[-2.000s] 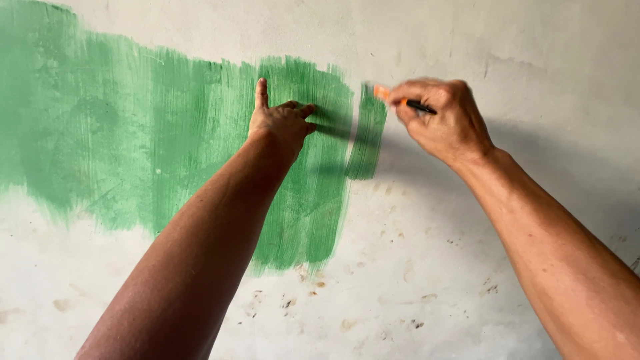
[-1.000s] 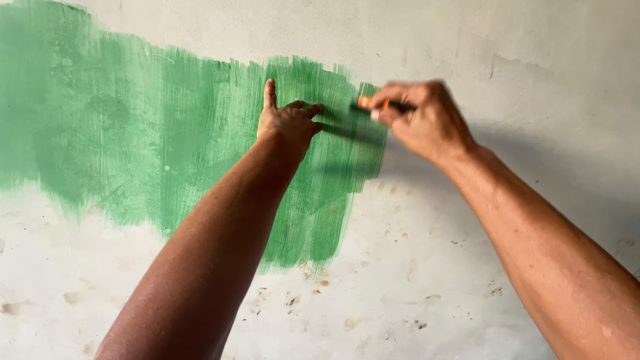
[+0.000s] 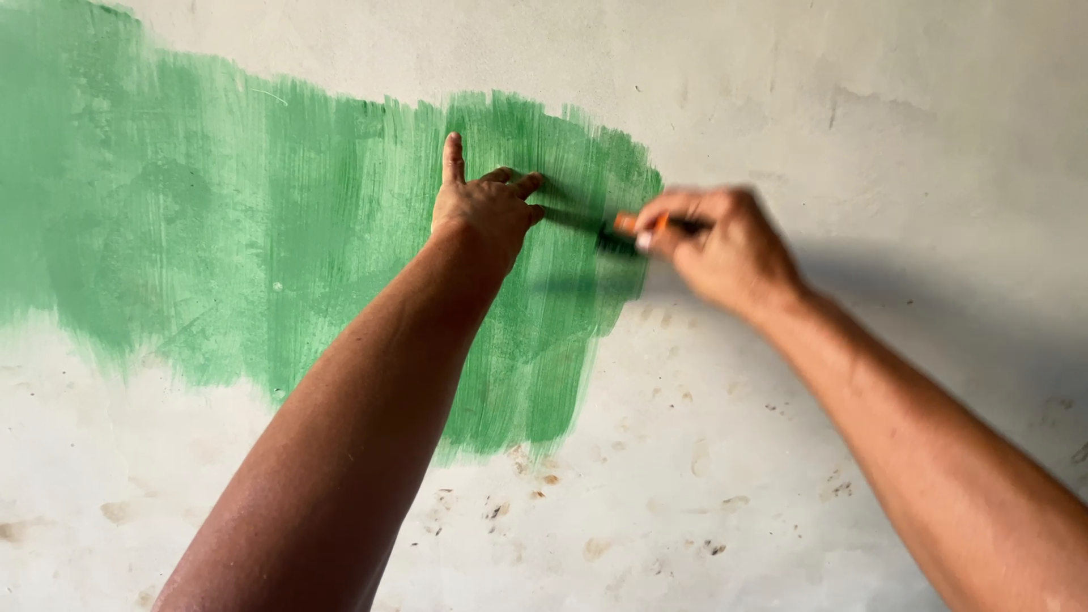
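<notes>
My right hand grips a paintbrush with an orange and black handle. Its dark bristles are blurred and lie over the right edge of the green paint. To the left of the brush, my left hand is spread against the painted part of the wall with nothing in it, thumb and fingers apart. The green coat shows vertical brush streaks and ragged edges, and reaches from the left side of the view to the brush.
A pale, off-white wall fills the view around the green. Brown and dark specks mark its lower part, and a faint crack or stain runs at the upper right. Shadows of both arms fall across the wall.
Green now covers the pale gap that showed between the main patch and a separate strip two seconds ago. My right hand has moved lower on the wall with the brush; my left hand stays spread.
</notes>
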